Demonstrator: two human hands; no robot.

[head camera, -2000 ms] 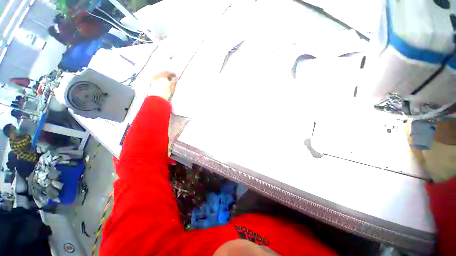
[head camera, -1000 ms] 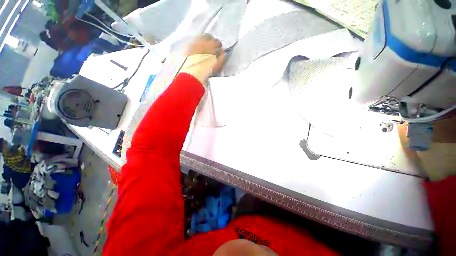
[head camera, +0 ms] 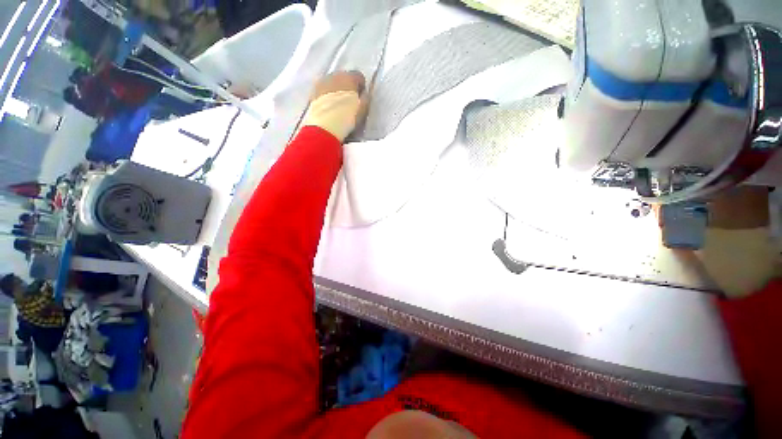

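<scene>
Grey-white fabric panels (head camera: 446,69) lie across the table left of the sewing machine (head camera: 660,94). A speckled grey piece (head camera: 514,130) lies beside the machine head, washed out by glare near the needle area. My left hand (head camera: 345,96), with a beige wrist band, rests on the panels at the upper left; its fingers are partly hidden and I cannot tell whether they grip. My right hand (head camera: 739,214) is at the far right, behind the grey-blue cylindrical attachment (head camera: 683,225), mostly hidden; its fingers' state cannot be told.
A grey-white fan-like unit (head camera: 129,206) stands at the table's left end. A measuring tape (head camera: 480,339) runs along the near edge. A pale printed sheet (head camera: 536,15) lies at the far edge. A blue bin (head camera: 129,351) and fabric heap are on the floor at left.
The view has shifted, and the machine appears farther left. My left hand has moved from near the table's left front onto the panels farther back. The glare over the panels has lessened.
</scene>
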